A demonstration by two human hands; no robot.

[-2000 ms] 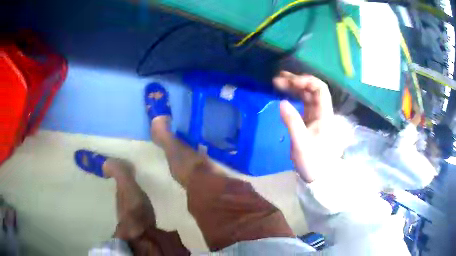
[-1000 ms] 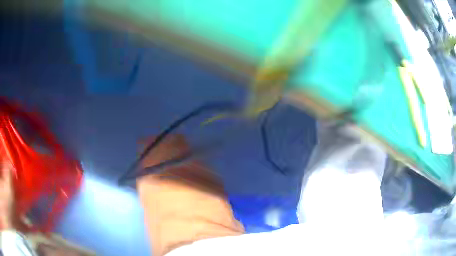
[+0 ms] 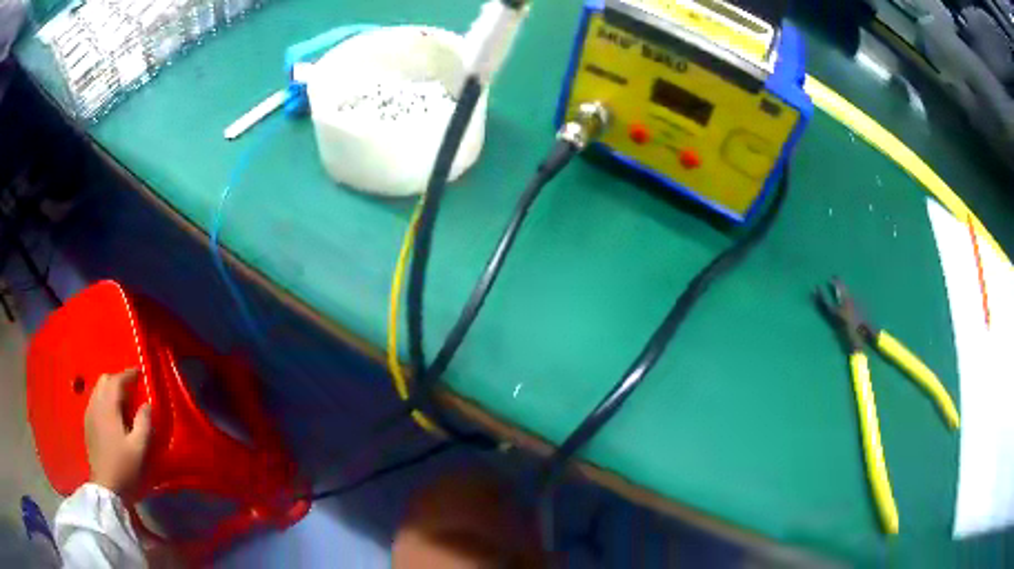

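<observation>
My left hand (image 3: 115, 433) is at the lower left, its fingers curled over the seat edge of a red plastic stool (image 3: 83, 356). The fingertips lie on the seat near its small hole. My right hand is not in view. The stool stands on the floor beside the workbench's green mat (image 3: 667, 389), its seat tilted in the picture. Part of its far legs is in shadow.
On the mat are a pale cup (image 3: 395, 150) of silvery bits, blue strap (image 3: 328, 45), blue-and-yellow soldering station (image 3: 689, 111), black cables (image 3: 656, 345), yellow-handled cutters (image 3: 873, 428), white paper (image 3: 973, 433) and a tray of small parts (image 3: 122, 50). A blurred brown shape (image 3: 461, 528) is below.
The view has swung over the bench, bringing in the soldering station and cup. My left hand, at the left edge before, now shows on the red stool. My right hand and the blue stool are out of view.
</observation>
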